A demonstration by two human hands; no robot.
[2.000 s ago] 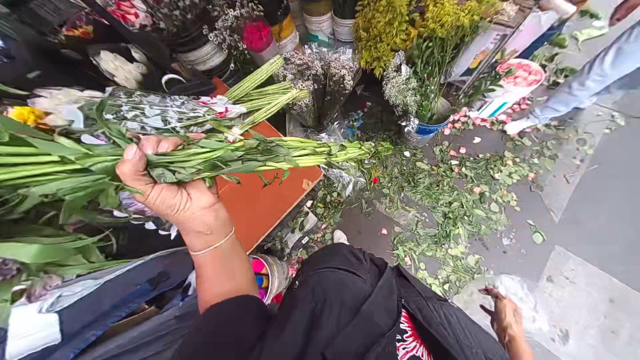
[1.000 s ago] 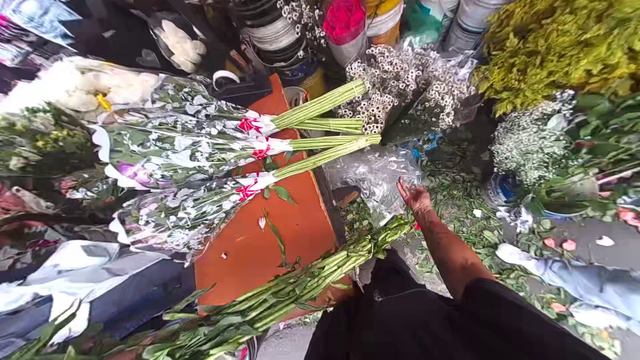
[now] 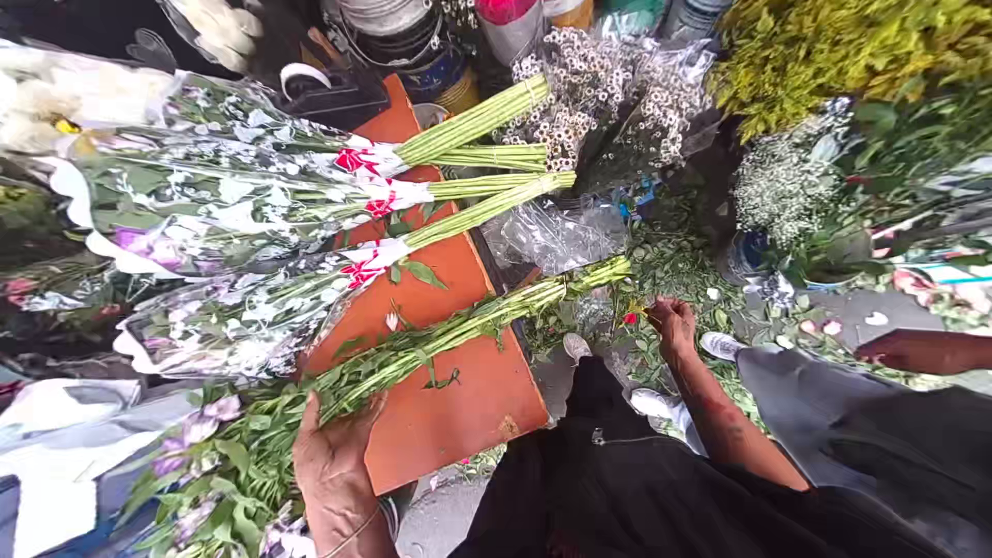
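Note:
A long loose bunch of green-stemmed flowers point(image 3: 465, 318) lies slantwise over an orange board point(image 3: 457, 403), its purple-white blooms at the lower left. My left hand point(image 3: 341, 457) is at the leafy part of this bunch, thumb and fingers around its near side; how firmly it grips is hidden. Just past the cut stem ends, my right hand point(image 3: 674, 322) has its fingertips together, near a small yellow and red bit; whether it pinches this is unclear. Wrapped bouquets with red ribbons point(image 3: 372, 263) lie on the board's far part, stems pointing right.
Clear plastic wrap point(image 3: 558, 232) and small white flowers point(image 3: 589, 101) are beyond the board. Buckets point(image 3: 387, 31) stand at the top. Cut leaves point(image 3: 682, 256) cover the ground. At the right are yellow foliage point(image 3: 852, 54), baby's breath point(image 3: 787, 186) and another person's hand point(image 3: 891, 349).
The loose bunch, held up in my left hand two seconds ago, now rests across the board. My left hand has come into view again. Another person's hand now shows at the right.

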